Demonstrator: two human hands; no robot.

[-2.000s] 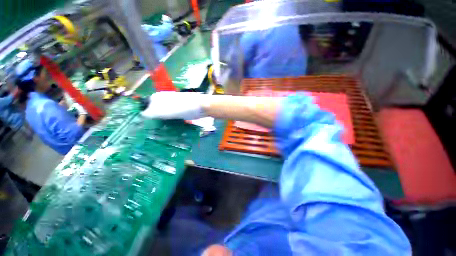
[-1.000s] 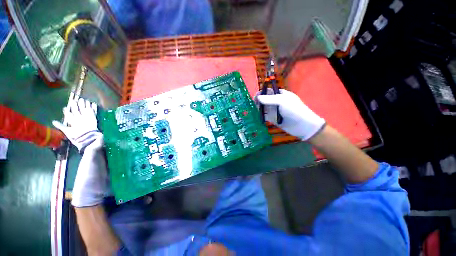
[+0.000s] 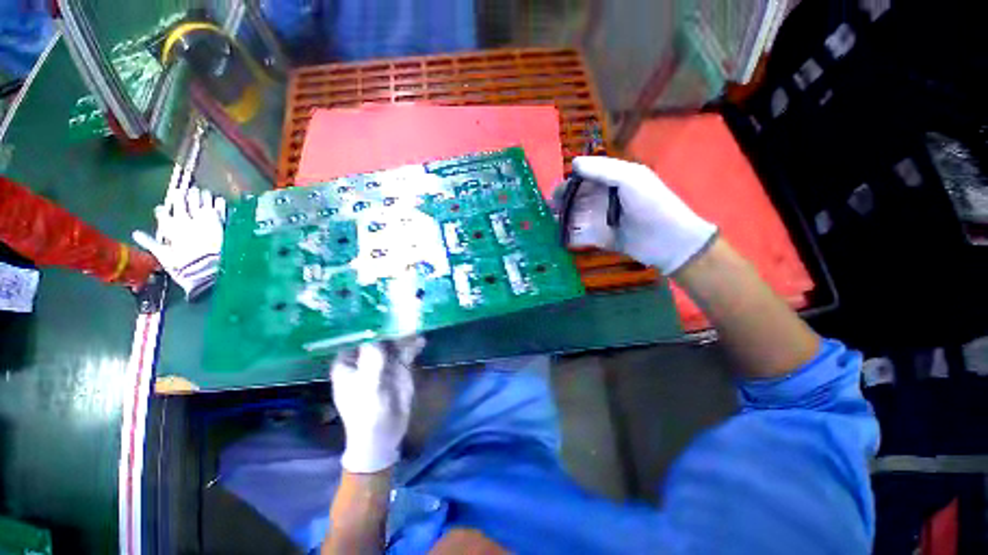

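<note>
A green printed circuit board [image 3: 314, 255] is tilted over the front of the orange-brown slotted tray [image 3: 433, 74] and the pinkish-red foam sheet [image 3: 433, 125]. My left hand [image 3: 374, 401], in a white glove, holds the board's near edge, its fingertips partly hidden at the board. My gloved right hand [image 3: 639, 211] is closed around diagonal cutters [image 3: 593, 141] at the board's right edge. Their jaws point away from me and the dark handles are partly covered. Whether the right fingers also touch the board cannot be told.
An empty white glove [image 3: 190, 239] lies left of the board. A red wrapped post [image 3: 76, 233] stands beside the conveyor's white edge rail [image 3: 135, 434]. More red foam [image 3: 720, 206] lies at right. Clear panels stand behind the tray, with blue clothing beyond.
My left hand has moved from the board's left end to its near edge. The board's left end is turned slightly away from me. My right hand has closed further over the cutters.
</note>
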